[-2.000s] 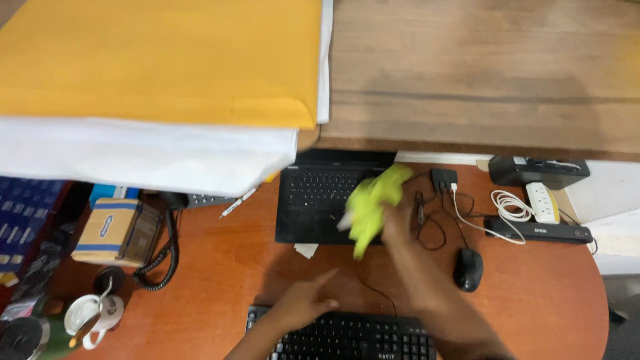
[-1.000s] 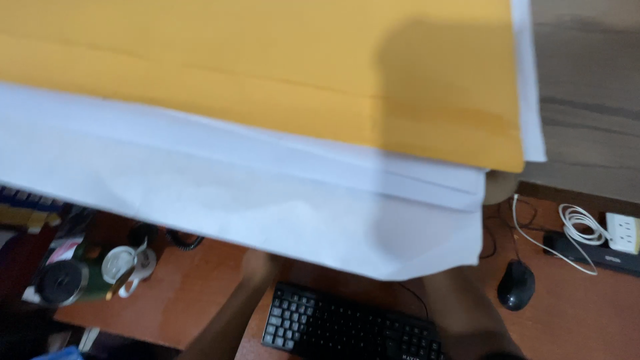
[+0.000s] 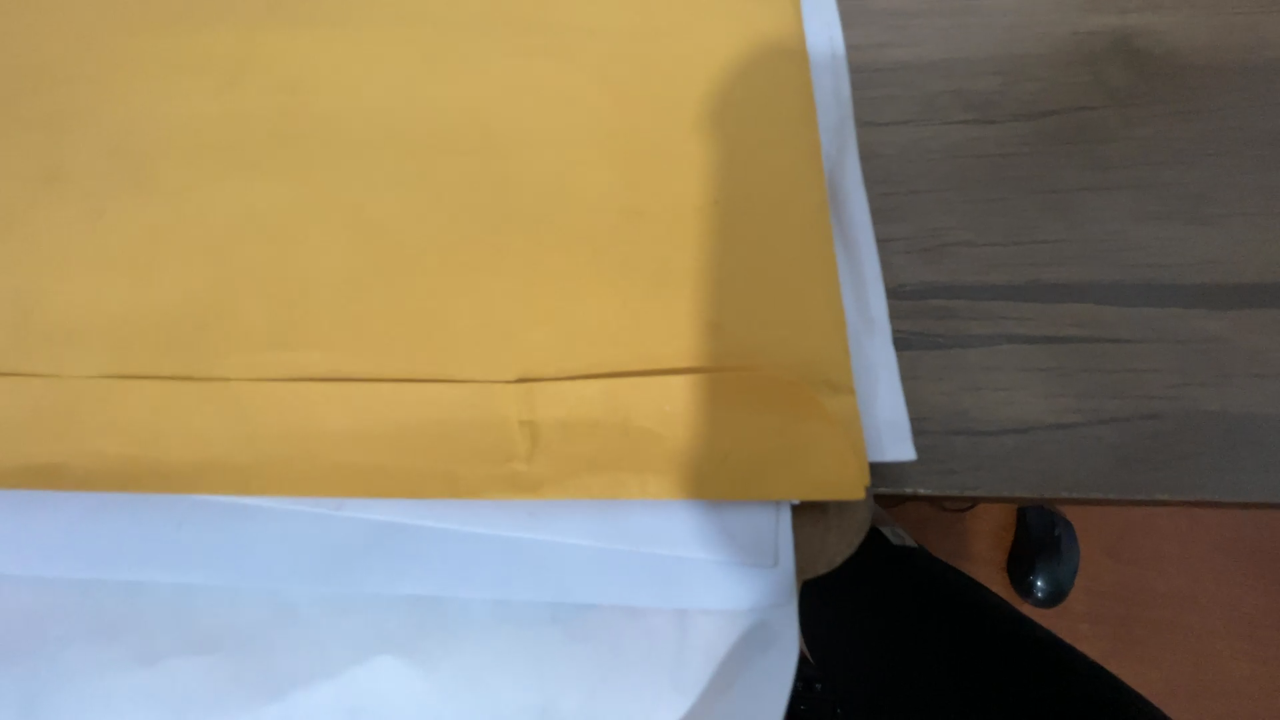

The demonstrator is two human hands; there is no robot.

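Neither of my hands shows clearly; the papers and a black object hide the area where they were. A yellow-orange paper envelope [image 3: 420,240] fills the upper left, lying over large white envelopes or paper sheets [image 3: 380,610]. At lower right, a broad black object [image 3: 940,640] with a straight slanting edge shows below the shelf; I cannot tell what it is. Several small dark keys are faintly visible at its lower left. A black computer mouse [image 3: 1043,556] rests on the reddish-brown desk to its right.
The grey-brown wood-grain shelf [image 3: 1080,240] spans the upper right, above the desk [image 3: 1180,600]. A rounded brown edge [image 3: 835,535] protrudes beneath the envelope's corner. The white sheets overhang the shelf's front and block the view of the desk.
Both hands have gone out of sight. The yellow-green cloth held in my right hand two seconds ago no longer shows. The black slanting object now appears left of the mouse. The view has moved closer to the envelopes.
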